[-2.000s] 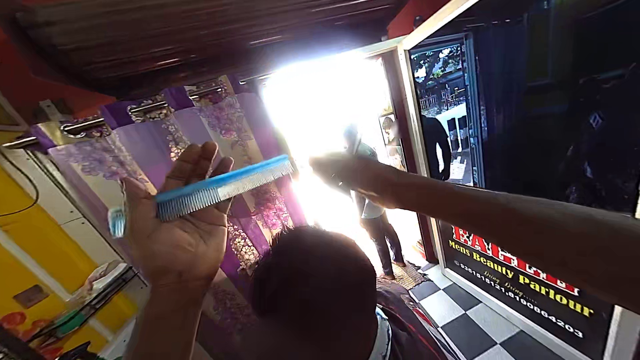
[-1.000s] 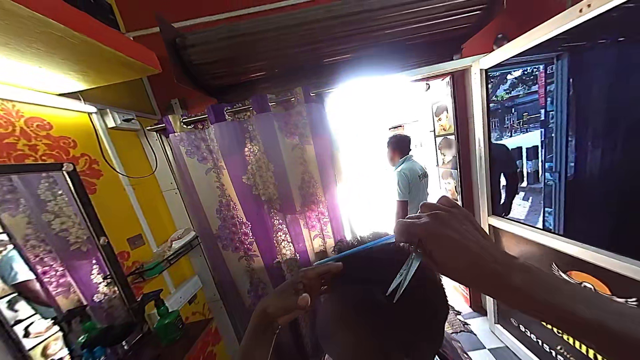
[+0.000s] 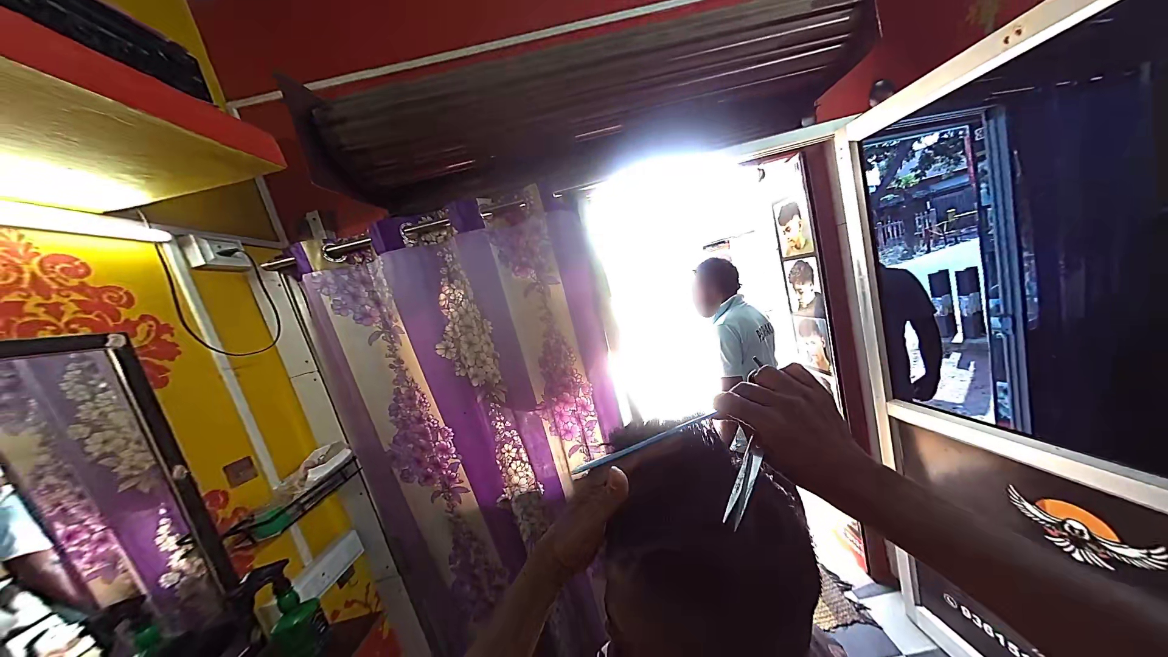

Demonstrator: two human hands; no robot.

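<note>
A seated person's head with dark hair (image 3: 703, 520) is before me, seen from behind. A light blue comb (image 3: 643, 444) lies slanted across the top of the hair. Its lower left end is in my left hand (image 3: 584, 520), with the thumb showing on it. My right hand (image 3: 785, 415) is at the comb's upper right end and holds haircutting scissors (image 3: 745, 484), whose blades point down beside the hair. Whether the right fingers also pinch the comb or hair, I cannot tell.
A person in a light blue shirt (image 3: 744, 338) stands by the bright doorway. A floral curtain (image 3: 474, 365) hangs ahead. On the left are a framed mirror (image 3: 137, 438), a green spray bottle (image 3: 297, 620) and a small shelf (image 3: 297, 497). A glazed door (image 3: 876, 274) stands at right.
Two seconds ago my left hand held the comb up, away from the hair; by one second ago the comb was at the hair and my right hand near its end. The view has swung.
</note>
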